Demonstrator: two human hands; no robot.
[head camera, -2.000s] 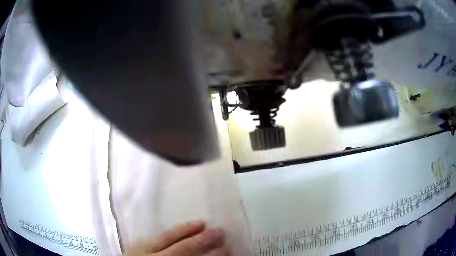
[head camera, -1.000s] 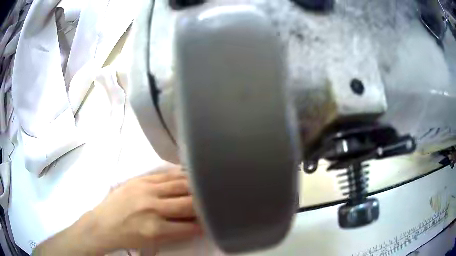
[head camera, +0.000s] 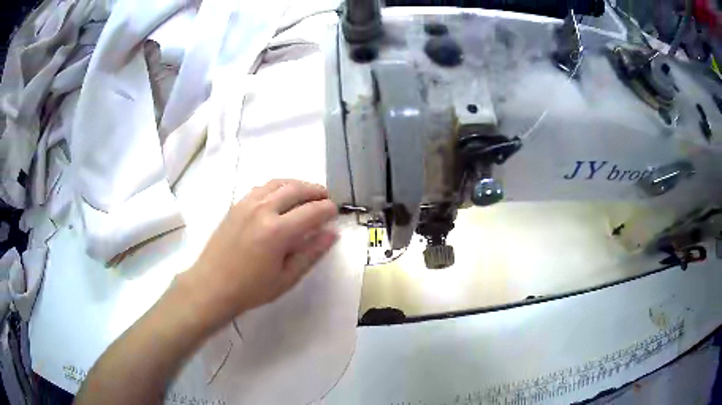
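Observation:
My left hand (head camera: 265, 245) reaches in from the lower left, palm down, over a pale cloth panel (head camera: 305, 348). Its fingertips are just left of the presser foot and needle area (head camera: 372, 225). Fingers are slightly bent, with the thumb apart below them; no clear grip on the cloth shows. The panel lies flat, its rounded lower right corner near the table's front. The white, stained machine head (head camera: 538, 111) with "JY" lettering stands above and right. A thick grey curved bar (head camera: 404, 150) partly hides the needle. My right hand is out of view.
A loose heap of pale cloth pieces (head camera: 119, 126) lies at the left and back left. The tan machine bed (head camera: 507, 261) has a dark gap along its front edge. A printed ruler (head camera: 586, 364) runs along the white table's front. A knurled knob (head camera: 439, 255) hangs from the head.
The view has pulled back from the close, blurred grey bar, showing more of the machine head and cloth heap. My left hand now shows beside the needle area, with its fingertips visible.

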